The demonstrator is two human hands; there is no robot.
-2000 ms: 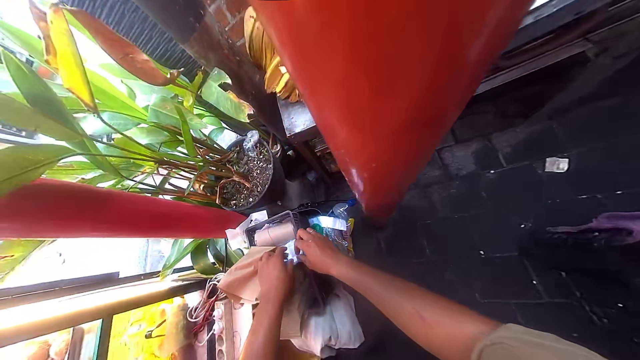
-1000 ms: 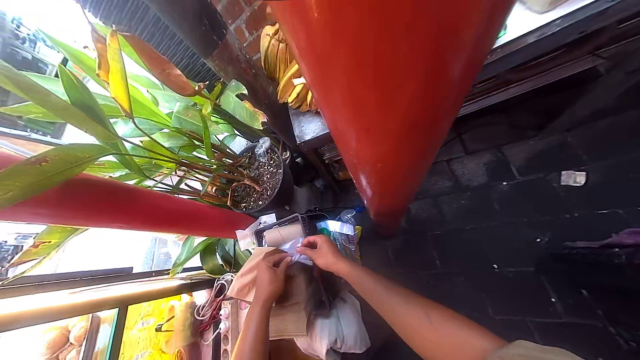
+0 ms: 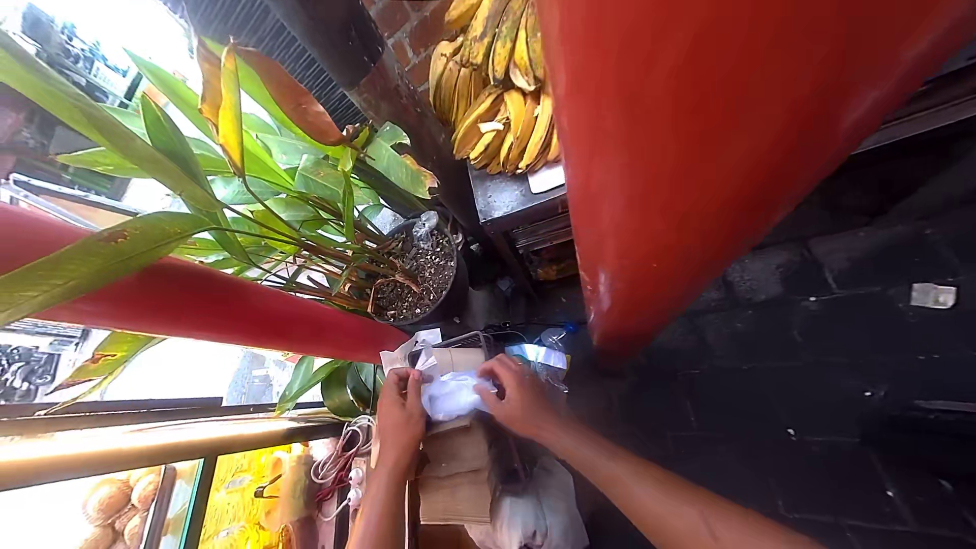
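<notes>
Between my two hands is a thin whitish plastic bag [image 3: 451, 395], crumpled. My left hand [image 3: 402, 404] pinches its left edge between thumb and fingers. My right hand [image 3: 518, 393] grips its right side with bent fingers. Just beyond the bag lies a beige roll or wrapped bundle [image 3: 459, 360] in a dark wire basket [image 3: 476, 335]. White paper [image 3: 396, 356] sticks up at the basket's left. Brown paper or cardboard pieces [image 3: 455, 488] are stacked below the bag, beside a filled white plastic sack [image 3: 541, 507].
A red post [image 3: 686, 137] rises close on the right, and a red bar [image 3: 213, 301] crosses at left. A potted plant [image 3: 423, 274] stands ahead, near bananas [image 3: 503, 84] on a dark table [image 3: 507, 200]. White and red cables [image 3: 343, 457] hang at left. Dark paving [image 3: 762, 427] lies right.
My hands have moved apart, and the whitish plastic between them shows as a wider, spread piece. The bananas now show more fully past the red post.
</notes>
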